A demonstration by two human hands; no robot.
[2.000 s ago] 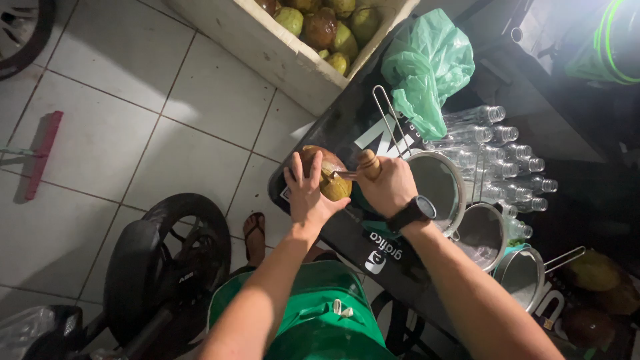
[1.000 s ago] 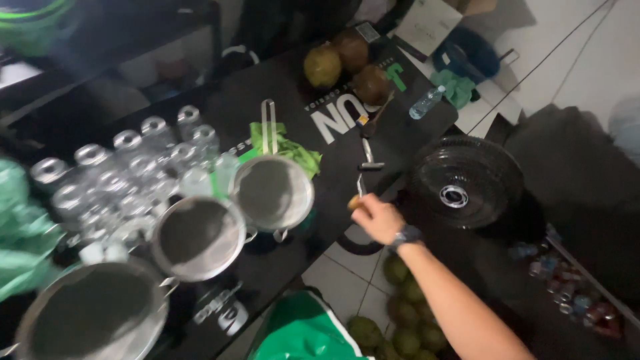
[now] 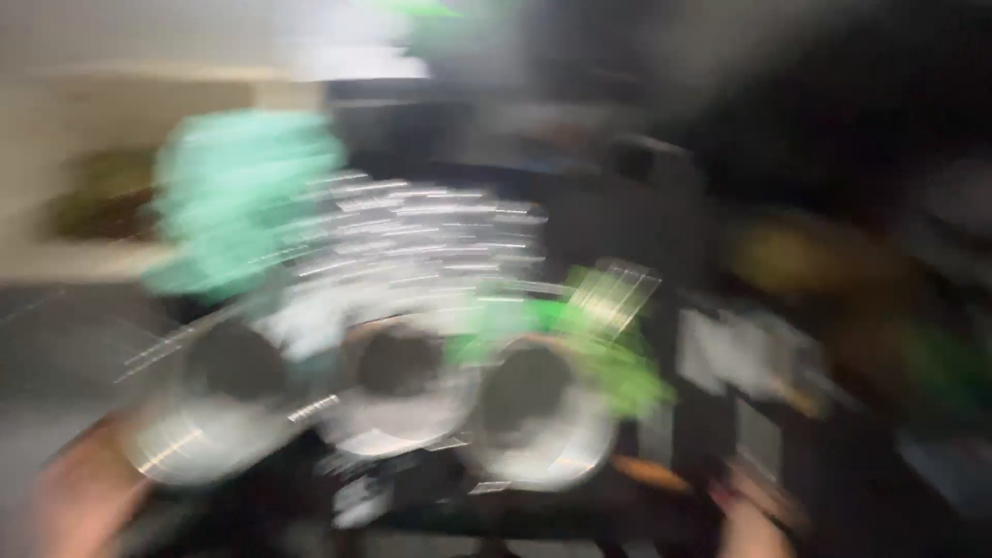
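Strong motion blur covers the head view. My left hand [image 3: 89, 488] is at the lower left, beside the leftmost metal strainer [image 3: 209, 442]; whether it touches the strainer is not clear. At the lower right is my right hand [image 3: 748, 500], close to an orange-brown handle [image 3: 651, 473]. Its fingers are smeared, and a grip on the handle cannot be made out. Two more round strainers, a middle one [image 3: 395, 418] and a right one [image 3: 542, 434], sit between the hands. Behind them clear bottles [image 3: 434, 232] stand in a group.
A pale green plastic bag [image 3: 240, 194] lies left of the bottles, near a light-coloured box [image 3: 31, 260] with greenish-brown contents. Bright green material [image 3: 620, 356] is by the right strainer. Blurred yellow-brown shapes [image 3: 798, 256] are at the right of the dark table.
Two seconds ago both hands were at a fruit, the right on a wooden-handled tool. One second ago only the right hand showed; now the left is back in view. The view has swung widely.
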